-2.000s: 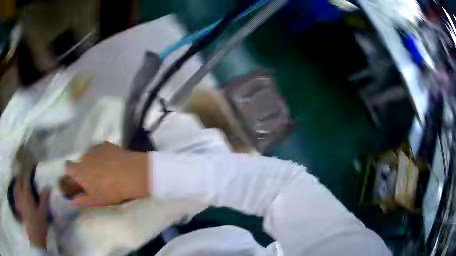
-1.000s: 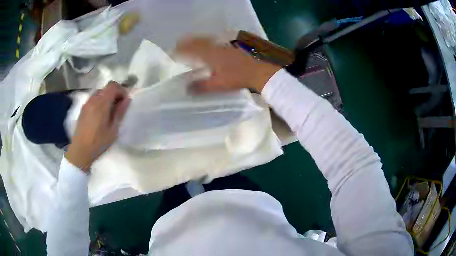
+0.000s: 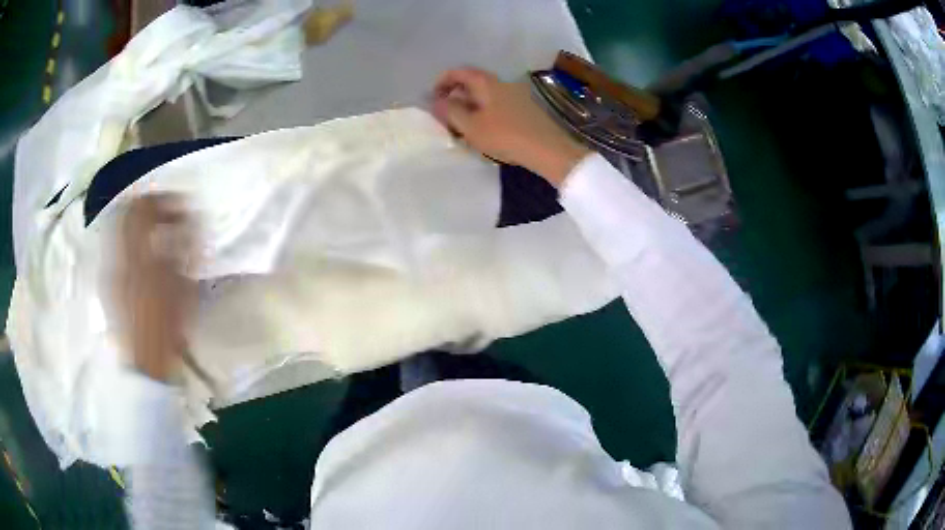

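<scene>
A white garment piece [image 3: 352, 197] lies spread over the dark navy sleeve board [image 3: 526, 195], whose ends show at left and right. My left hand [image 3: 158, 280] is blurred at the piece's left end; its grip cannot be told. My right hand [image 3: 487, 112] is at the piece's upper right edge with fingers curled; whether cloth is between them is hard to tell. The steam iron [image 3: 596, 101], with a brown handle, stands just right of my right hand, by the grey iron rest [image 3: 689, 166].
A heap of white cloth [image 3: 73, 259] lies along the left side of the table. A yellow-tan lump [image 3: 327, 23] sits at the far side. The iron's hose [image 3: 767, 43] runs off to the right. A yellow-framed holder [image 3: 868, 435] stands at lower right.
The garment piece now lies flatter and wider over the board, whose right end shows. My left hand has moved down and left; my right hand is at the piece's upper right edge.
</scene>
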